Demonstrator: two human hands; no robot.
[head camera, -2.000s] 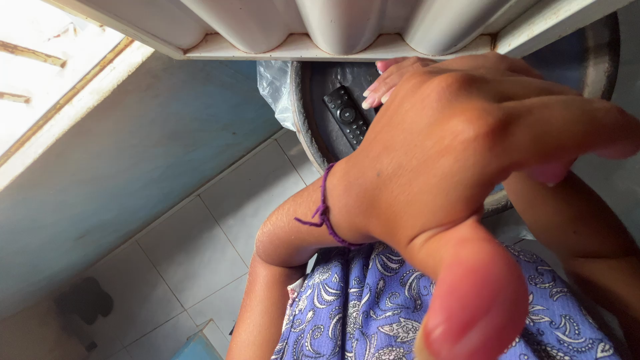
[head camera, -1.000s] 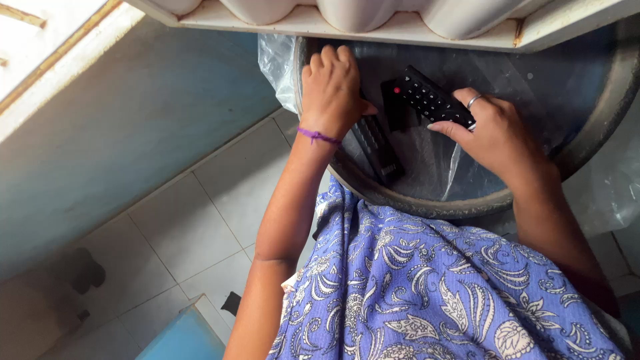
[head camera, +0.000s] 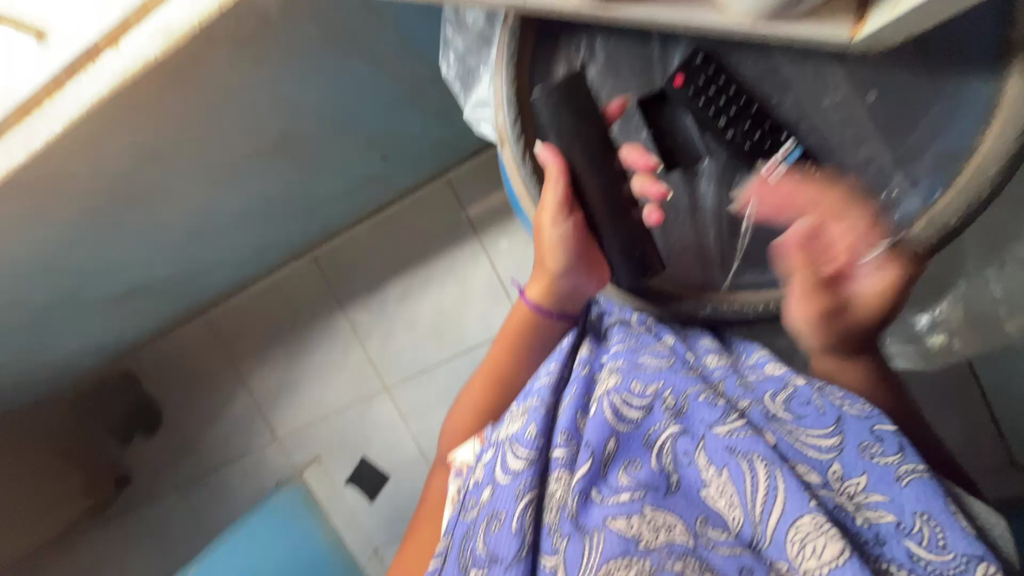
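My left hand (head camera: 572, 216) is closed around a black remote control (head camera: 596, 180), whose plain side faces up. Blurred by motion, my right hand (head camera: 832, 248) hovers over the right part of a round dark table (head camera: 696, 298); I cannot tell whether it holds anything. A second black remote control (head camera: 732, 104), with a red button and small pale keys, lies on the tabletop just beyond the right fingertips. Beside it is a small flat black piece (head camera: 668, 128). A small item with blue and white parts (head camera: 782, 158) sits near the lower end of that remote.
Clear plastic sheeting (head camera: 472, 72) hangs over the table's left rim. A white ridged panel frame (head camera: 672, 20) crosses above the far side. Patterned blue cloth (head camera: 680, 448) covers my lap. A blue object (head camera: 272, 532) and a small black square (head camera: 368, 478) are at the lower left.
My left hand has lifted a remote that lay on the table. My right hand has let go of the remote with the red button, which now lies on the tabletop.
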